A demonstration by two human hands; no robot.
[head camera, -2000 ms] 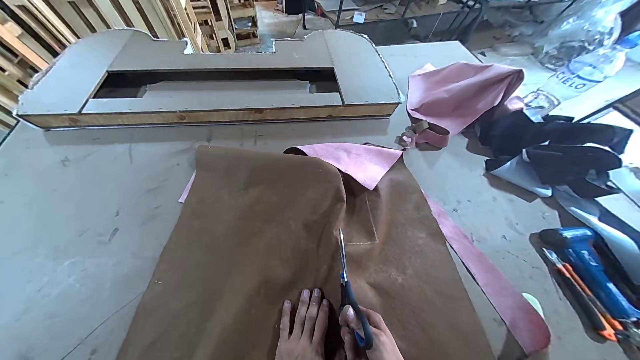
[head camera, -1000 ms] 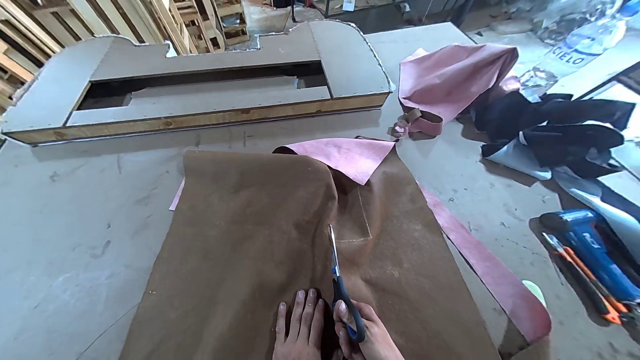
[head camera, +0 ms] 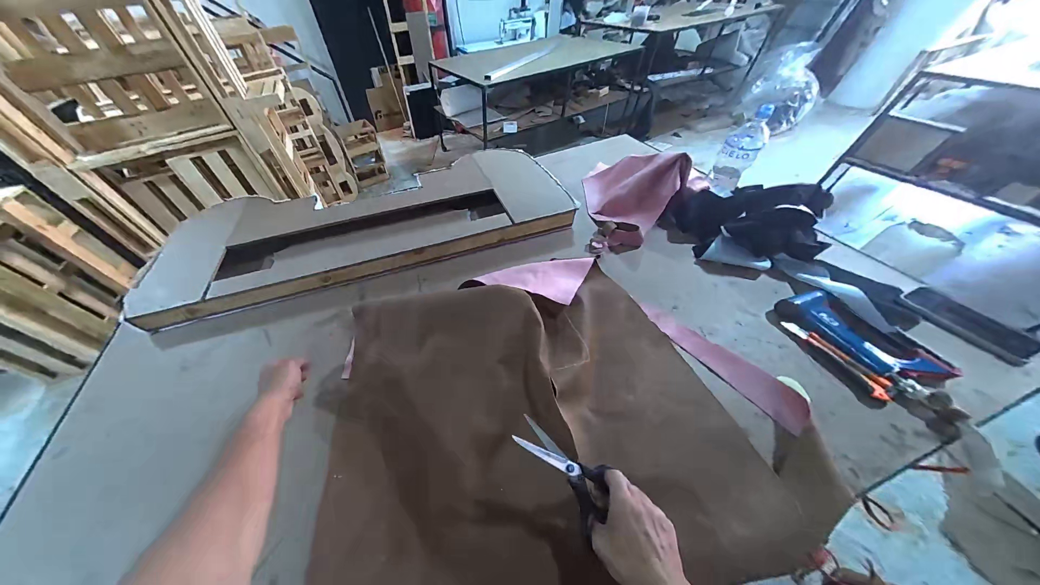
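Note:
Brown upholstery material (head camera: 439, 390) with a pink underside lies across the table, one pink corner (head camera: 540, 278) folded up at its far edge. A slit runs down its middle. My right hand (head camera: 638, 528) is closed around the handles of a pair of scissors (head camera: 569, 467), whose blades are spread above the material, left of the slit. Beyond the material's left edge, my left hand (head camera: 284, 380) is over the table with its fingers curled; whether it pinches anything small cannot be told. A narrow pink strip (head camera: 731, 370) lies along the right edge.
A board-covered wooden frame (head camera: 382, 260) lies at the table's far side. Pink scraps (head camera: 638, 191), black scraps (head camera: 764, 215), a plastic bottle (head camera: 741, 150), a blue tool (head camera: 865, 333) and orange-handled cutters (head camera: 841, 361) are at the right. Wooden frames (head camera: 122, 106) stand at the left.
My left hand has left the brown material and moved left past its edge. The scissors have come out of the slit, their blades now spread apart. The view has swung noticeably.

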